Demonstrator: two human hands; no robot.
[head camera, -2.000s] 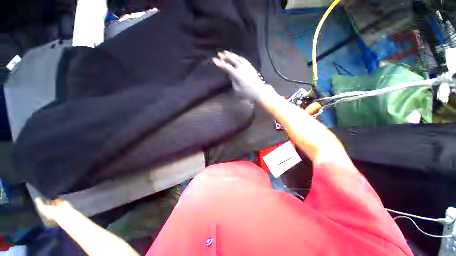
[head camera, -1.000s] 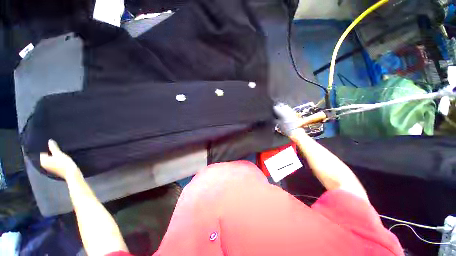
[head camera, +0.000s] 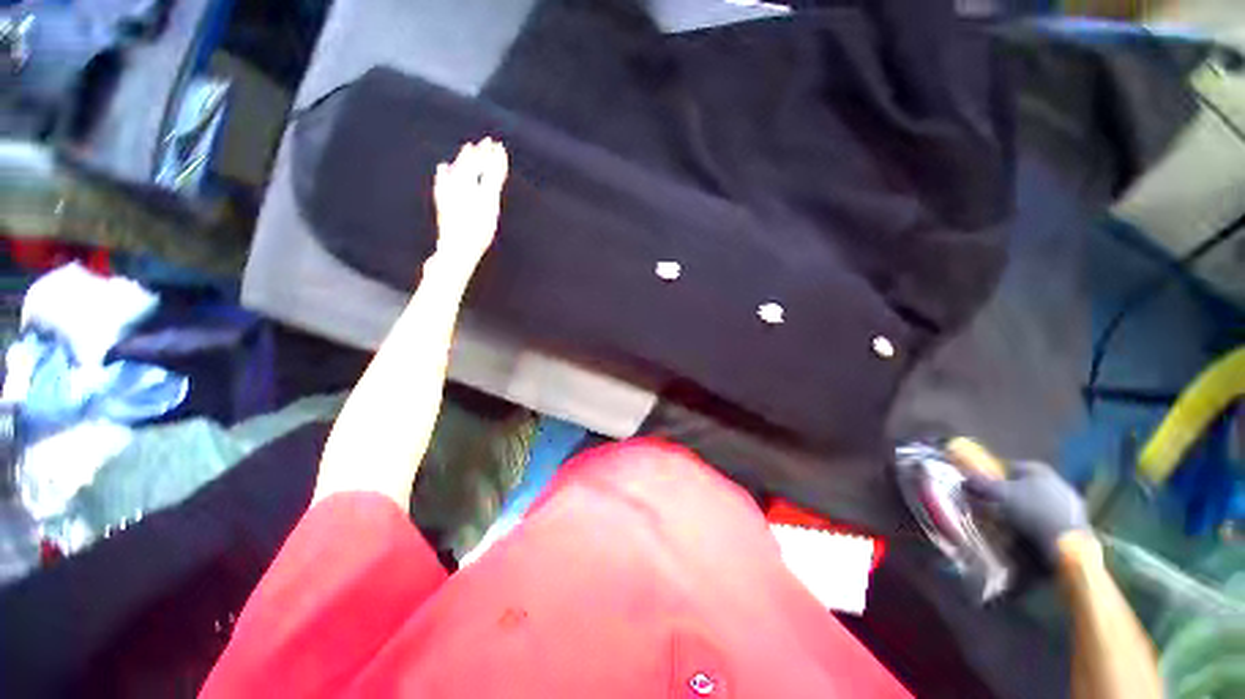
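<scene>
A black jacket front panel (head camera: 587, 260) with three pale, widely spaced buttons lies on the grey padded ironing table (head camera: 280, 273). More of the same dark cloth lies in folds behind it. My left hand (head camera: 471, 202) is bare and rests on the panel's left part, fingers slightly spread. My right hand (head camera: 1034, 503), in a grey glove, is closed around the tan handle of the silvery steam iron (head camera: 949, 519). The iron is tilted, blurred, beyond the panel's right end near the table's near right edge.
A red box with a white label (head camera: 827, 565) is at the near edge. A yellow hose (head camera: 1191, 417) curves at the far right. Blue-white plastic (head camera: 96, 362) and green bundles (head camera: 150, 471) lie at the left. A pale whitish streak runs right of the iron.
The view has turned right. My right hand has taken hold of the iron and tilted it. My left hand has moved farther up on the panel. Since the earliest frame, the buttons have come into view.
</scene>
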